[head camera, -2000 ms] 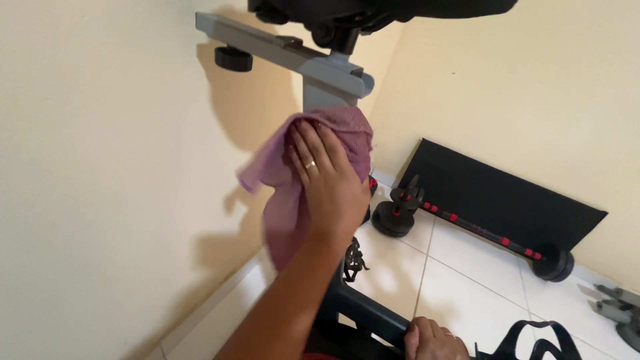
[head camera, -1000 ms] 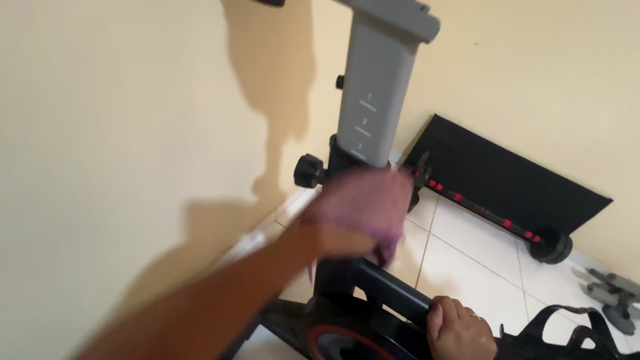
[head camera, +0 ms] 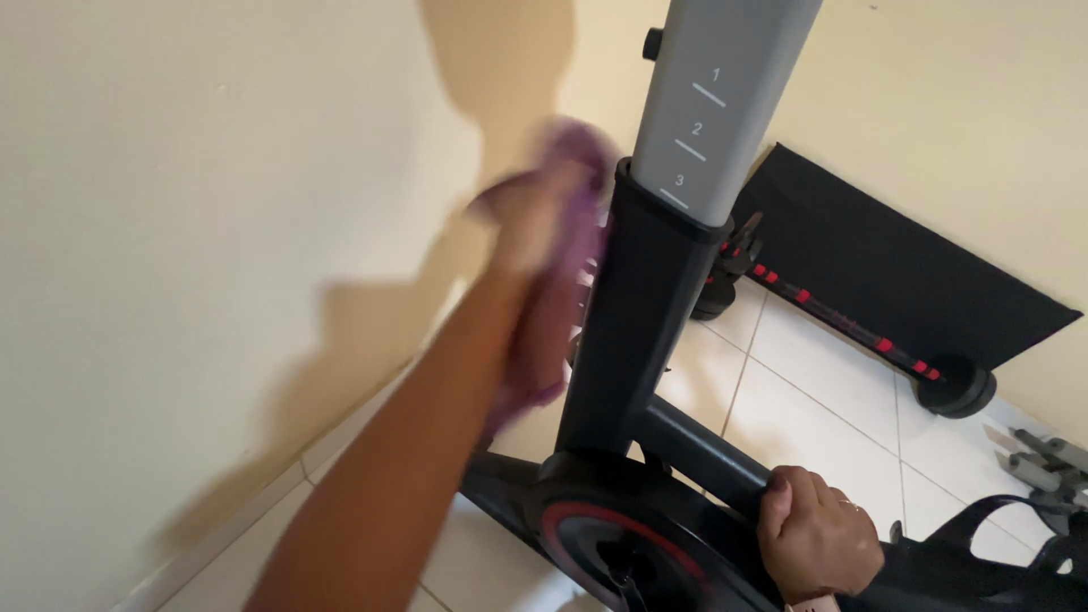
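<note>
My left hand [head camera: 540, 212], blurred, holds a purple cloth [head camera: 544, 331] just left of the exercise bike's upright. This upright is a grey post [head camera: 731, 102] with numbered marks, seated in a black sleeve [head camera: 633, 314]. The cloth hangs beside the sleeve; whether it touches is unclear, and the fingers are partly hidden. Lower right, my right hand [head camera: 820, 535] is closed around the black frame tube [head camera: 705, 446], near its lower end. Below the upright is the bike's round black housing [head camera: 586, 484] with a red ring. A small black knob [head camera: 652, 44] juts from the post's left side.
The cream wall [head camera: 212, 212] rises close at the left. Behind the bike, a black panel [head camera: 918, 255] leans on the wall, with a black-and-red bar [head camera: 841, 323] and weight plates [head camera: 956, 387] before it. Black straps [head camera: 990, 510] lie lower right, above white floor tiles [head camera: 816, 408].
My left hand with the cloth has gone from the grey post down to the sleeve, then to its left side. My right hand stays on the frame tube. The view has shifted.
</note>
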